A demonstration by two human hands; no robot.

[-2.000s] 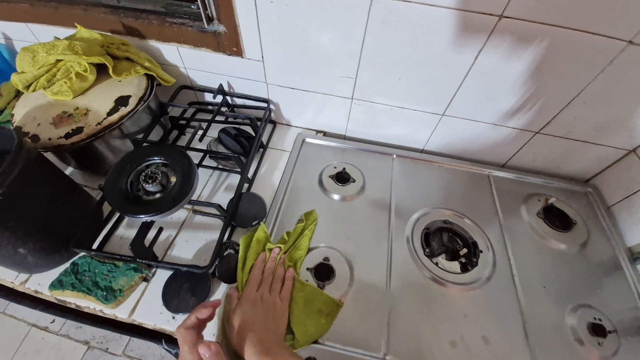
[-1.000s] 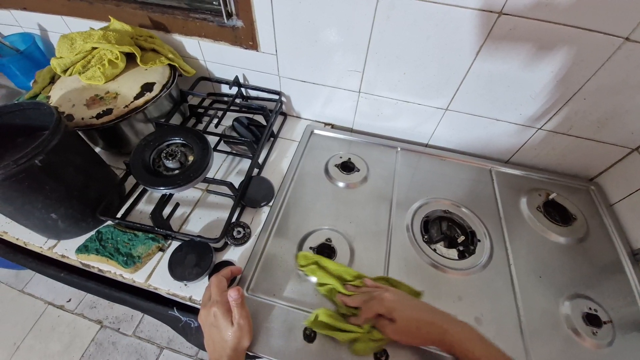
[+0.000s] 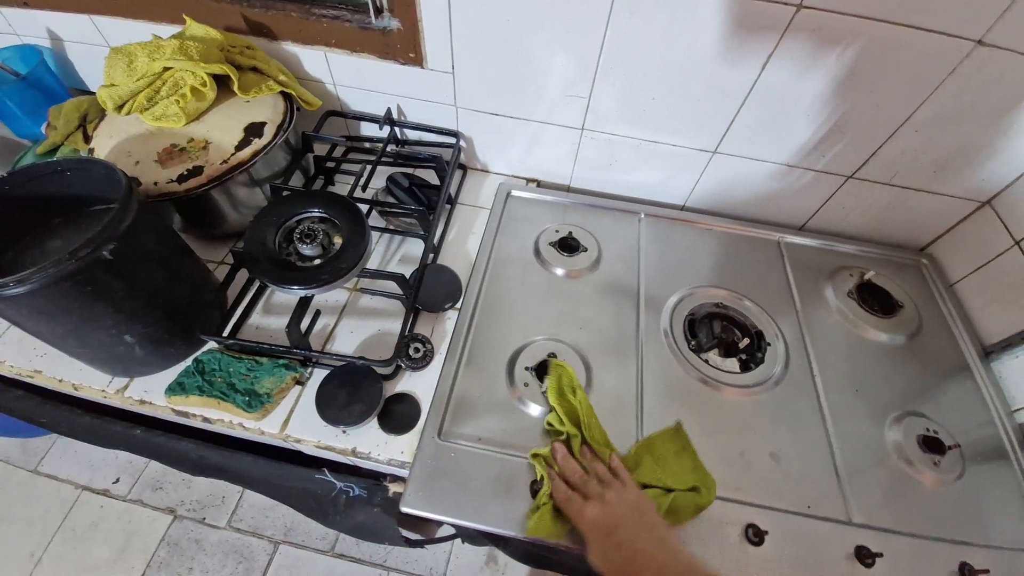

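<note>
My right hand (image 3: pixel 604 504) lies with fingers spread on a yellow-green cloth (image 3: pixel 676 472), pressing it against the front left part of a stainless steel gas cooktop (image 3: pixel 720 432). One end of the cloth reaches up over the edge of the front left burner opening (image 3: pixel 532 376). It is not plain whether the fingers grip the cloth or only rest on it. The burner openings have no caps or grates over them, and bare knob stems (image 3: pixel 754 534) stand along the front edge. My left hand is out of the frame.
Left of the cooktop lie black pan supports (image 3: pixel 384 276) with a burner part (image 3: pixel 308 240), round burner caps (image 3: pixel 350 396) and a green-and-yellow sponge (image 3: pixel 232 382). Farther left stand a black bucket (image 3: pixel 96 280), a lidded metal pot (image 3: pixel 240 192) with another cloth (image 3: pixel 180 76), and a blue cup (image 3: pixel 32 92). A tiled wall (image 3: pixel 680 104) rises behind.
My left hand, at the cooktop's front left corner a second ago, has left the view. My right hand and the cloth have shifted toward the front edge; the cloth is spread differently.
</note>
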